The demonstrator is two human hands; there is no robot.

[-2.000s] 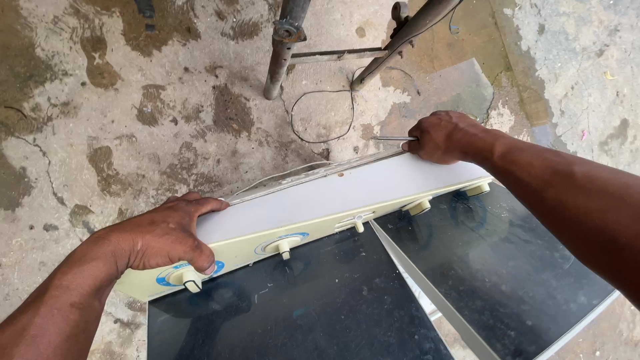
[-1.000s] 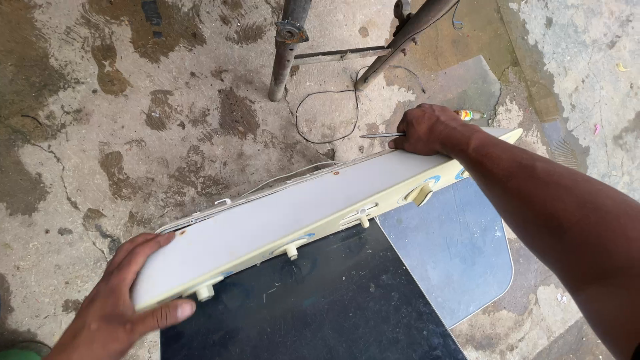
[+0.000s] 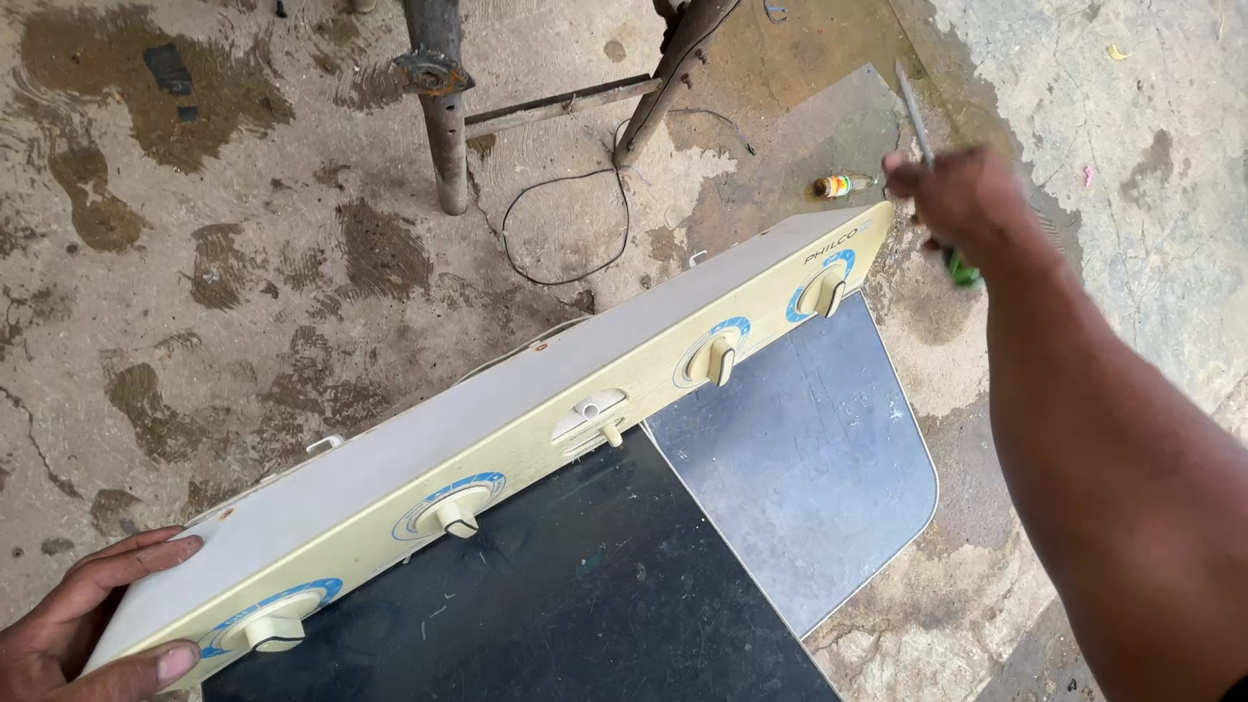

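A cream Philco appliance control panel with several knobs and blue dial markings runs diagonally across the view. At its lower left end, my left hand grips the housing, thumb on the front face and fingers over the white top. Off the panel's upper right end, my right hand is raised and blurred, holding a screwdriver with a green handle and its shaft pointing up. Dark glossy lids lie below the panel, one of them a bluish-grey flap at the right.
Metal stand legs with a crossbar rise beyond the panel. A looped black wire lies on the stained concrete floor. A small bottle with a colored label lies near the panel's right end.
My right hand has come off the panel's top and moved right with the screwdriver. My left hand still holds the left end. The panel appears nearer and more tilted.
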